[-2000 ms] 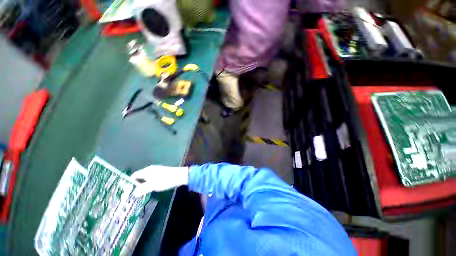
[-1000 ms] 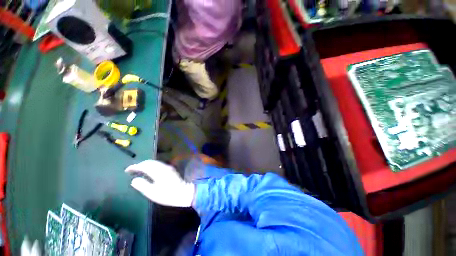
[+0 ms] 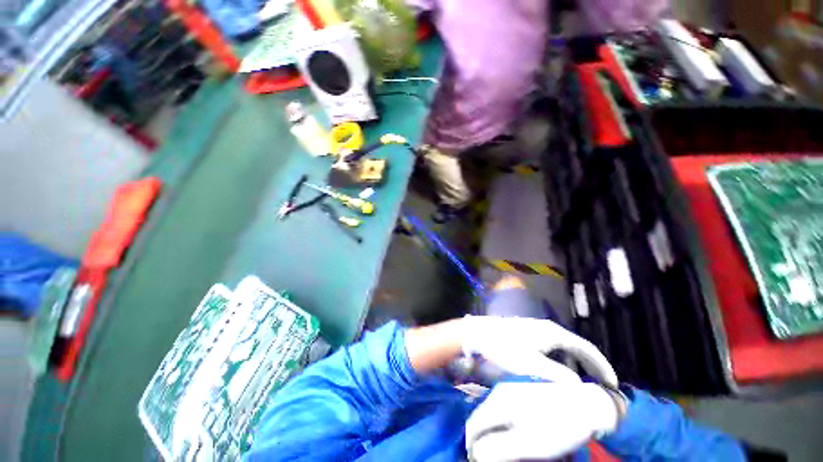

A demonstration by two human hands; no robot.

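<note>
My left hand (image 3: 528, 347), in a white glove with bare wrist showing, reaches across my body at the bottom centre. Its fingers curl over the cuff of my right hand; whether they grip it is unclear. My right hand (image 3: 541, 420), also white-gloved, lies just below, its fingers bent and partly hidden. No tool shows in either hand. A large green circuit board (image 3: 262, 347) with silver solder areas lies on the bench at lower left, overlapping a second board (image 3: 185, 361). Neither hand touches them.
On the green bench (image 3: 189, 189) are cutters (image 3: 293, 200), a screwdriver (image 3: 338, 196), yellow tape (image 3: 346, 137) and an iron stand (image 3: 361, 171). A black, red-lined tray (image 3: 713, 271) at right holds a board (image 3: 781, 239). A person in pink (image 3: 492, 72) is ahead.
My right hand has left the bench edge and drawn back to my body. My left hand has come across to meet it. The view has swung, so the boards show more fully.
</note>
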